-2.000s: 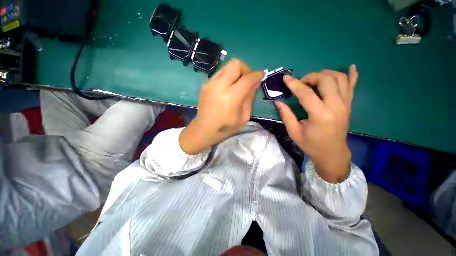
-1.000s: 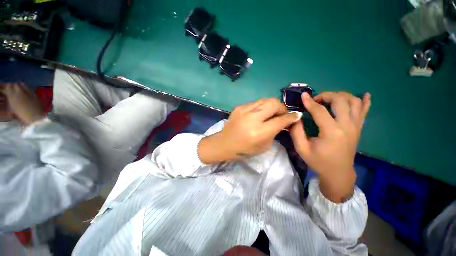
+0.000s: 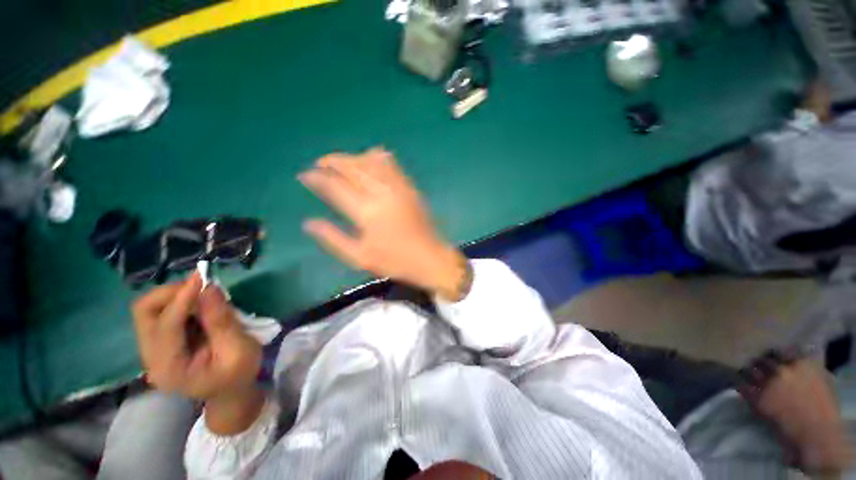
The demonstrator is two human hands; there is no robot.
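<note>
Several black square watch heads point(image 3: 184, 244) lie in a touching row on the green bench at the left, blurred by motion. My left hand point(image 3: 195, 342) is just in front of the row, fingers curled, with a small white wipe point(image 3: 204, 273) pinched at the fingertips. A white piece point(image 3: 259, 326) also shows beside that hand; I cannot tell if it is part of the wipe. My right hand point(image 3: 380, 220) is raised over the bench to the right of the row, blurred, fingers spread, with nothing seen in it.
Crumpled white cloth point(image 3: 125, 89) lies near the yellow line point(image 3: 235, 13). Toward the back are a squat bottle point(image 3: 431, 45), a clip point(image 3: 467, 94), a blister tray point(image 3: 601, 21), a round white pot point(image 3: 633, 61) and a small black part point(image 3: 643, 117). A coworker's sleeve point(image 3: 751, 187) is at right.
The view has swung right. My right hand has let go of the watch head and moved away from my left hand, its fingers spread. My left hand is now by the row, still pinching the wipe.
</note>
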